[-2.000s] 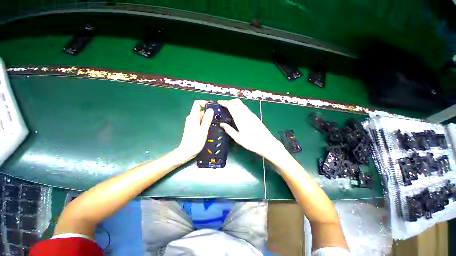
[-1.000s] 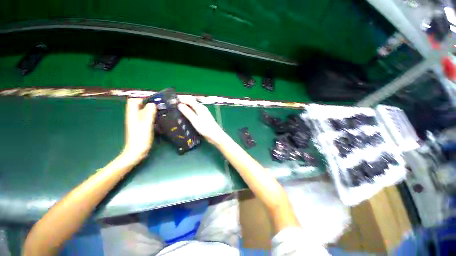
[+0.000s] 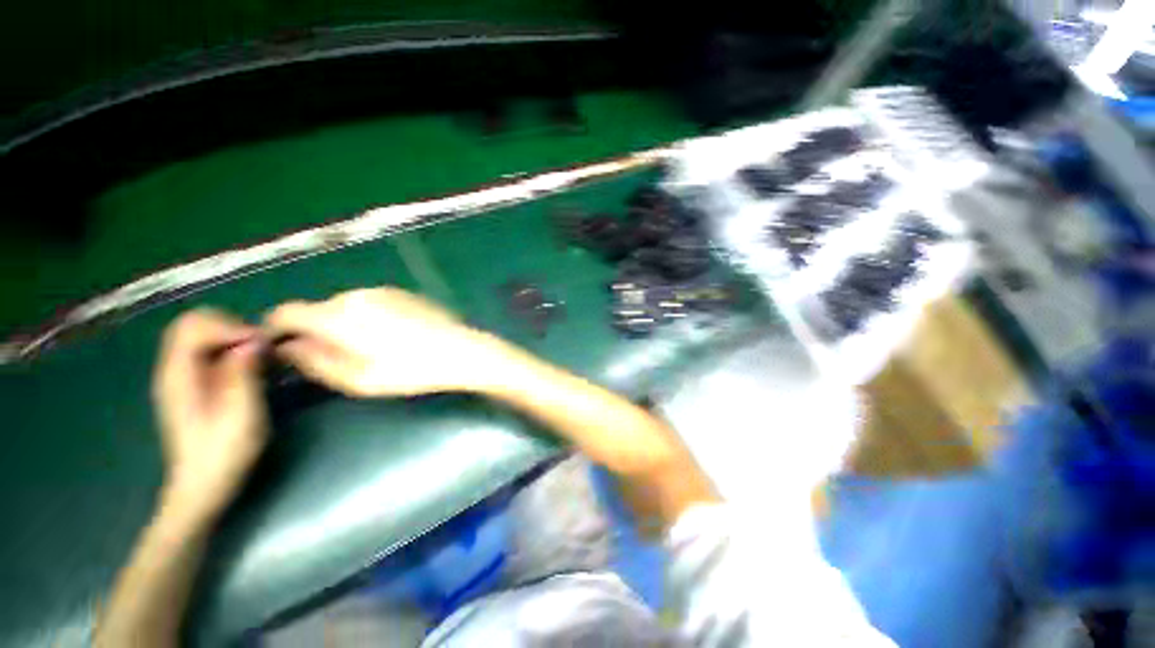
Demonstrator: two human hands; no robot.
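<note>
The view is blurred. My left hand and my right hand meet at the left over the green bench, fingertips close together. Between them is the dark phone body, mostly hidden by my fingers; its board and cover cannot be made out. Both hands appear closed on it. A single small black cover lies on the bench to the right of my right hand.
A heap of black covers lies on the bench, right of the single cover. A whitish blister tray with rows of black pieces is beyond it. The worn edge strip borders the green conveyor. A cardboard box is below the tray.
The camera has swung to the right and tilted, so the hands sit further left in view. The phone body, seen clearly before, is now mostly hidden between the hands.
</note>
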